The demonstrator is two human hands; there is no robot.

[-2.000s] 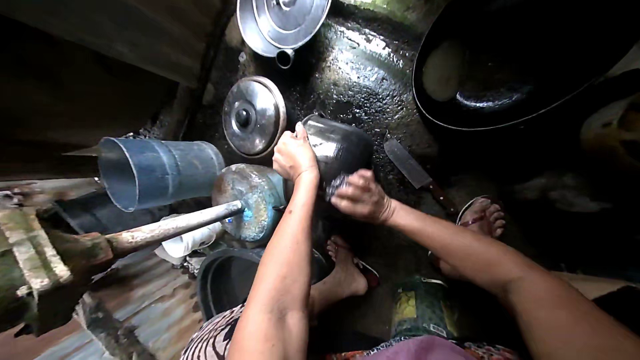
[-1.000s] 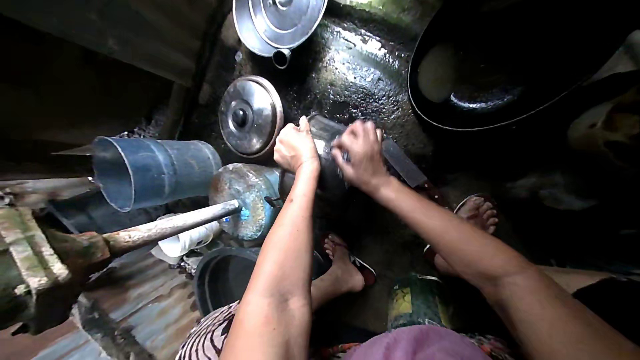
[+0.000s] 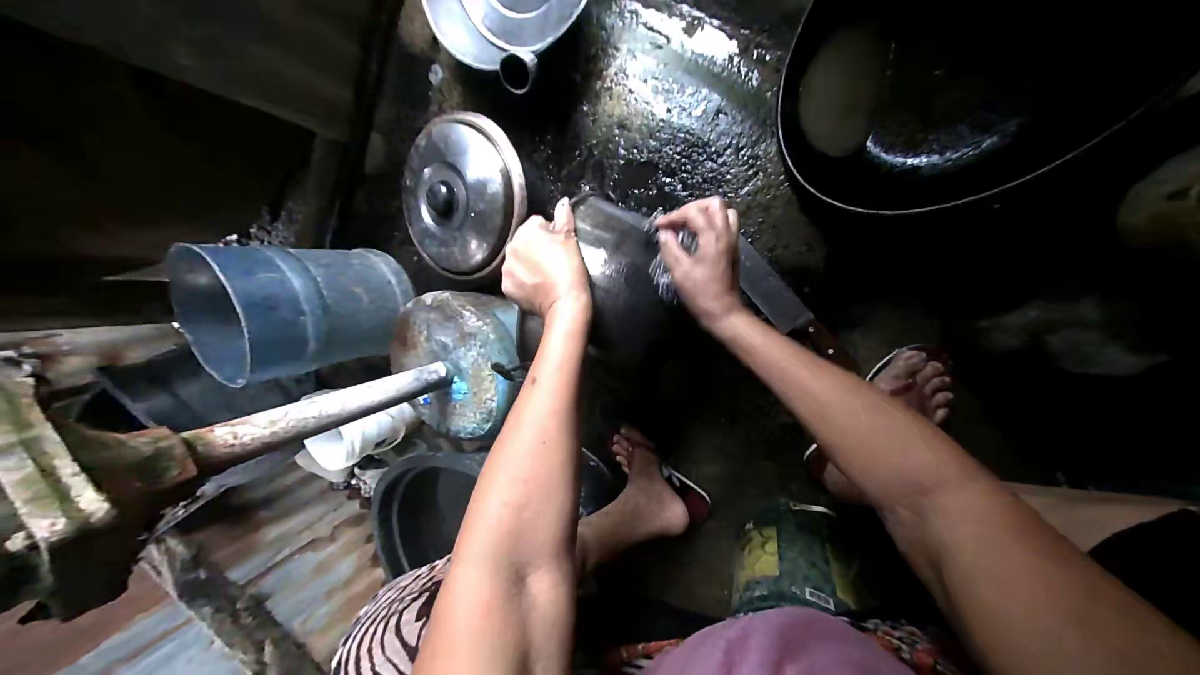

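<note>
A dark metal pot (image 3: 614,267) is tilted above the wet ground between my hands. My left hand (image 3: 548,262) grips its rim on the left side, thumb up. My right hand (image 3: 703,258) pinches a grey scouring pad (image 3: 664,272) against the pot's right side. Just beyond that hand, a wide-bladed knife (image 3: 771,286) with a wooden handle lies on the ground, partly hidden by my forearm. To the left of the pot rests a round metal lid (image 3: 480,211) with a black knob.
A lidded metal kettle (image 3: 511,23) stands at the top, and a large black wok (image 3: 937,187) at upper right. Leftward are a blue-grey plastic container (image 3: 291,305), a corroded pump with a metal pipe (image 3: 319,412), a white container (image 3: 352,436) and a dark basin (image 3: 398,506). A green tin (image 3: 787,562) stands between my feet.
My right hand has moved over the pot's surface with the pad, from low at its side to its upper part, then back to its right side. My left hand has stayed on the rim.
</note>
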